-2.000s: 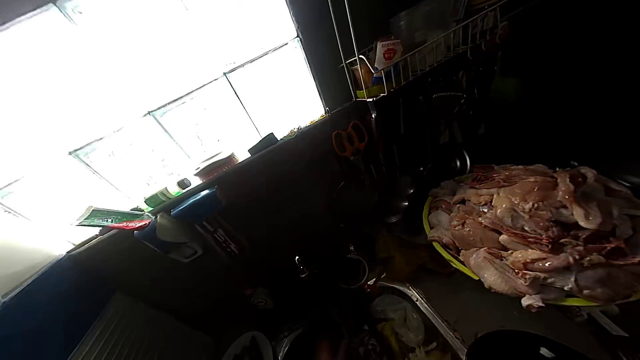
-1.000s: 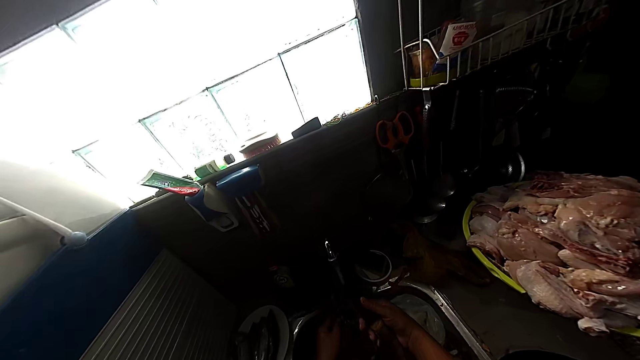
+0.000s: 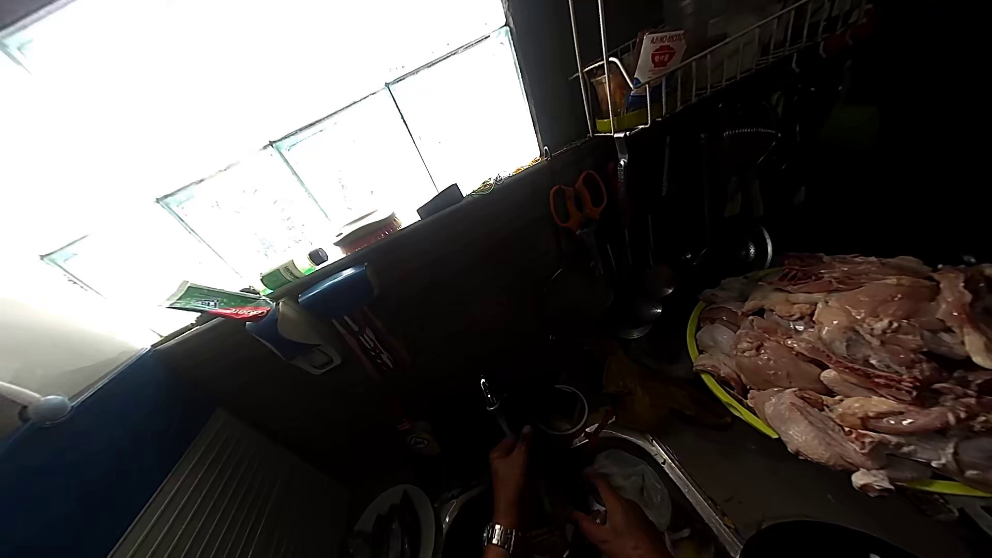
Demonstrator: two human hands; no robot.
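At the bottom middle, my left hand (image 3: 509, 473), with a metal watch on its wrist, reaches up to the base of the metal faucet (image 3: 490, 395); whether its fingers grip it is too dark to tell. To its right, my right hand (image 3: 616, 523) is over the sink (image 3: 682, 480) with its fingers curled beside a clear plastic bag (image 3: 639, 484). What that hand holds, if anything, is lost in shadow. A round cup or bowl (image 3: 564, 411) stands behind the hands.
Raw chicken pieces (image 3: 860, 372) fill a yellow-green rimmed basin (image 3: 732, 403) at right. Orange-handled scissors (image 3: 577, 203) and ladles (image 3: 639, 318) hang on the wall below a wire rack (image 3: 728, 58). A white plate (image 3: 395, 504) sits left of the sink, near a ribbed board (image 3: 225, 488).
Both hands, not visible two seconds ago, came into view at the sink. Since one second ago, my left hand has moved up to the faucet. The view has shifted.
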